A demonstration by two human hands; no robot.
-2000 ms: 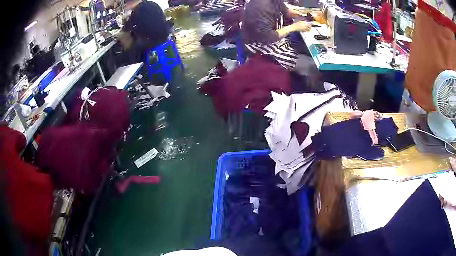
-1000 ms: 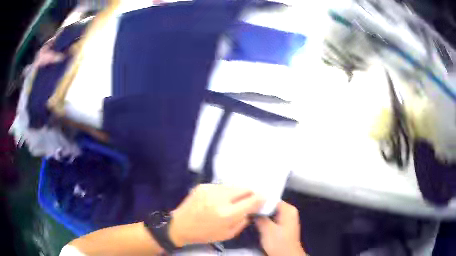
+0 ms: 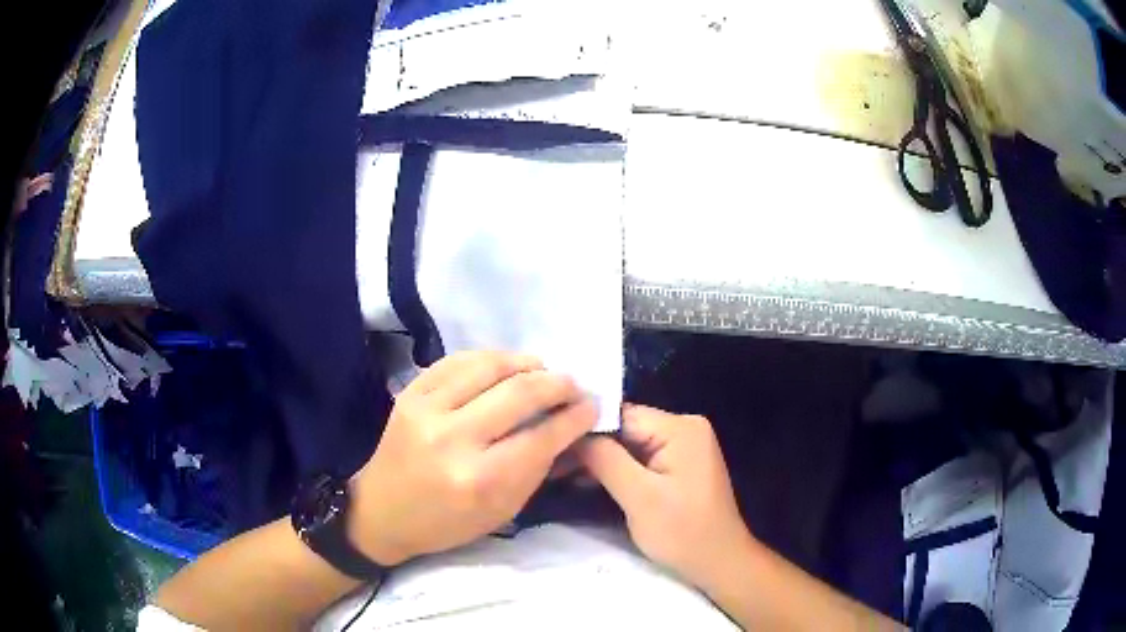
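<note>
A white lining piece (image 3: 531,247) with dark navy strips (image 3: 408,235) hangs over the table's front edge, joined or laid beside a large navy panel (image 3: 253,161) on its left. My left hand (image 3: 475,451), with a black watch on the wrist, grips the lower end of the white piece. My right hand (image 3: 661,475) pinches its lower right corner; the fingertips of both hands are close together and partly hidden under the cloth.
Black-handled scissors (image 3: 945,148) lie on the white table at the right. A ruler strip (image 3: 852,324) runs along its front edge. Dark rounded fabric (image 3: 1050,247) lies far right. A blue crate (image 3: 167,525) stands at lower left. More white cloth with navy strips (image 3: 1025,531) hangs at lower right.
The view has swung from the aisle down to the table. Since one second ago, both hands stay on the white piece's lower edge, which now appears straighter and more squarely in front of me.
</note>
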